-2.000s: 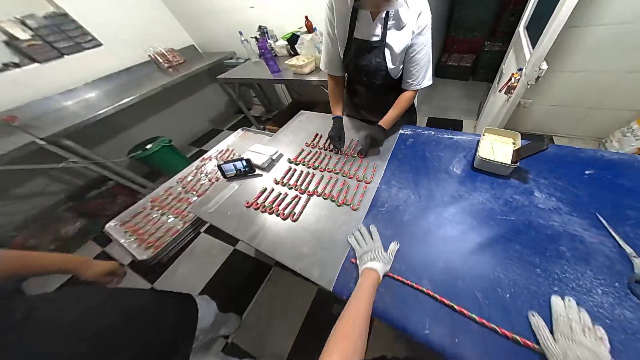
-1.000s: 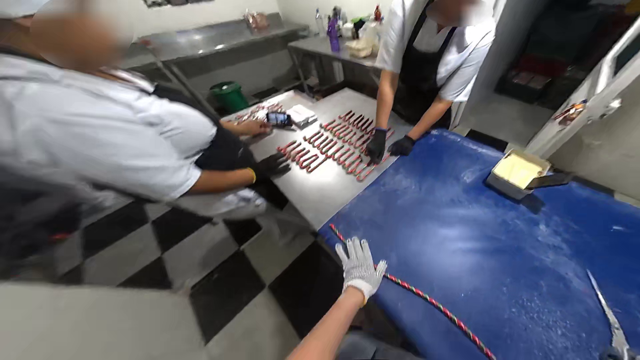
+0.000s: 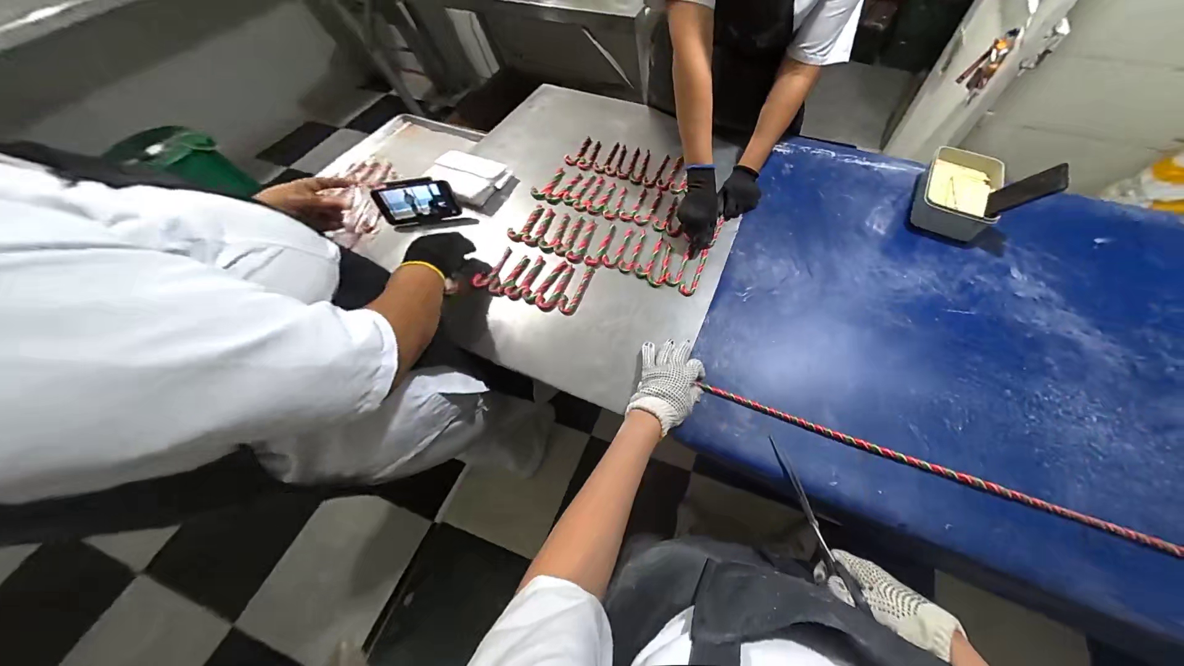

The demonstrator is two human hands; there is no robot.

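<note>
A long red, green and white twisted candy rope (image 3: 888,453) lies across the blue work surface (image 3: 860,314). My left hand (image 3: 666,379), in a white dotted knit glove, rests over the rope's end at the seam with the metal table; whether its fingers grip the rope is hidden. Below the blue edge, near my apron, my right hand (image 3: 879,592) in a similar glove holds a pair of scissors (image 3: 805,499) by the handles, with the long blades pointing up and left. Rows of candy canes (image 3: 583,240) lie on the metal table (image 3: 592,351).
Across the table, a co-worker's black-gloved hands (image 3: 698,211) touch the canes. Another co-worker at left has a black-gloved hand (image 3: 439,254) by the canes. A phone (image 3: 416,202), white cloths or papers (image 3: 470,176), and a container (image 3: 957,194) with a dark-handled tool stand around.
The scissors, lying on the blue surface at right before, are now in my right hand near my apron. The co-worker at left has come in beside the metal table since the earliest frame.
</note>
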